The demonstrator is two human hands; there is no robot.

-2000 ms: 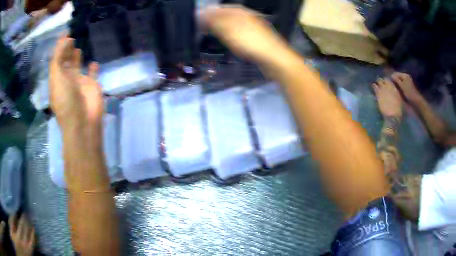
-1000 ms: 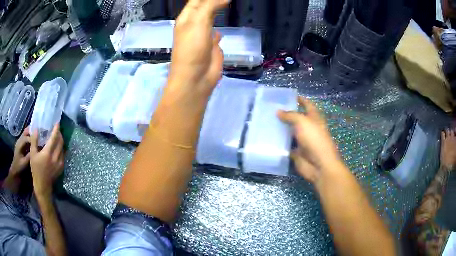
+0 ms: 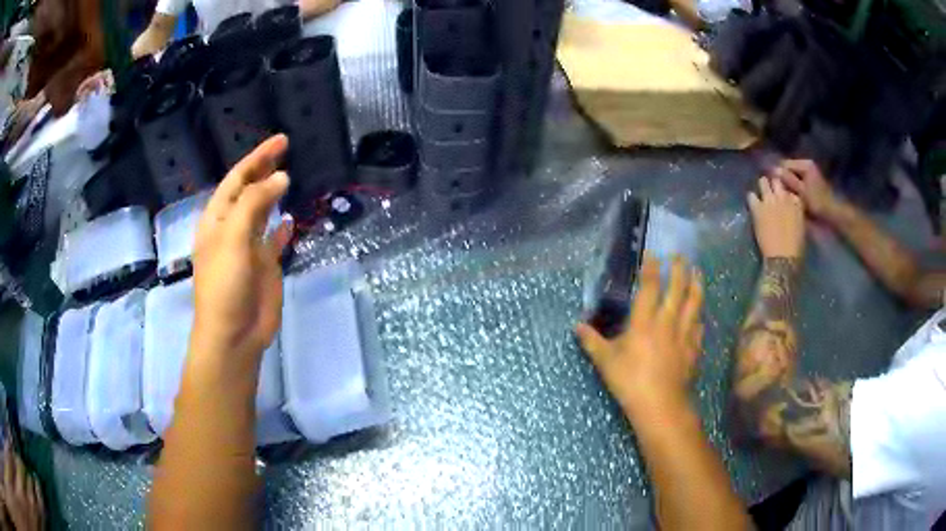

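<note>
A row of frosted white covers with dark bases (image 3: 324, 347) lies at the left on bubble wrap. My left hand (image 3: 239, 254) is raised over the row, blurred, fingers apart, holding nothing visible, and hides part of it. A separate part-built unit (image 3: 620, 254), with a black base and a frosted cover, lies right of centre, angled away from me. My right hand (image 3: 654, 337) is at its near end, thumb on the left and fingers spread over the cover side. No closed grip shows.
Two more covered units (image 3: 107, 249) lie behind the row. Black sleeve columns (image 3: 456, 130), a single short sleeve (image 3: 386, 156) and small wired parts (image 3: 340, 211) stand or lie further back. A tan cardboard piece (image 3: 664, 99) is at the back. Another person's tattooed arm (image 3: 773, 322) rests at the right.
The view has turned right, so the row shows further left. My right hand has left the row's right-end cover and is now at the separate unit. My left hand remains raised over the row.
</note>
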